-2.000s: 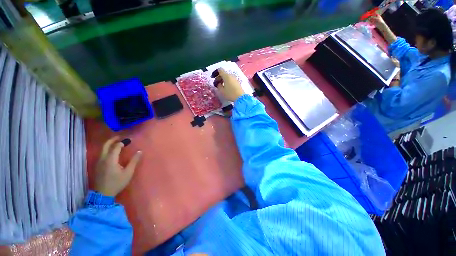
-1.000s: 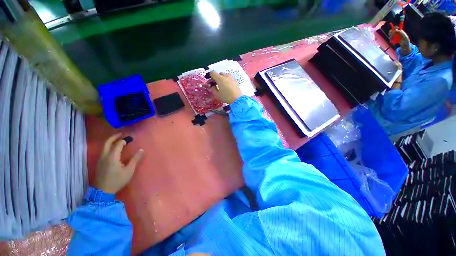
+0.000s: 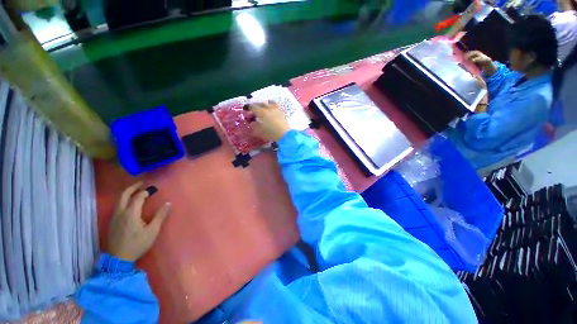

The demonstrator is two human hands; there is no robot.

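Note:
The red-speckled sheet lies on the reddish mat, partly beside a dotted white sheet. My right hand is over the red sheet, black cots on its fingertips touching or just above it. Whether it holds a small piece cannot be told. My left hand rests on the mat at the left, fingers apart and empty, with a black cot on one fingertip. A blue bin with black contents and a flat black pad sit beyond it.
A shiny-screened unit lies to the right, with a taller stack behind. A person in a blue smock works there. Blue crate with clear plastic below. Foam-separated stack at the left edge. Green conveyor beyond.
My right hand has moved from the border of the two sheets left over the red sheet. The view has shifted slightly. The other person's raised hand has lowered.

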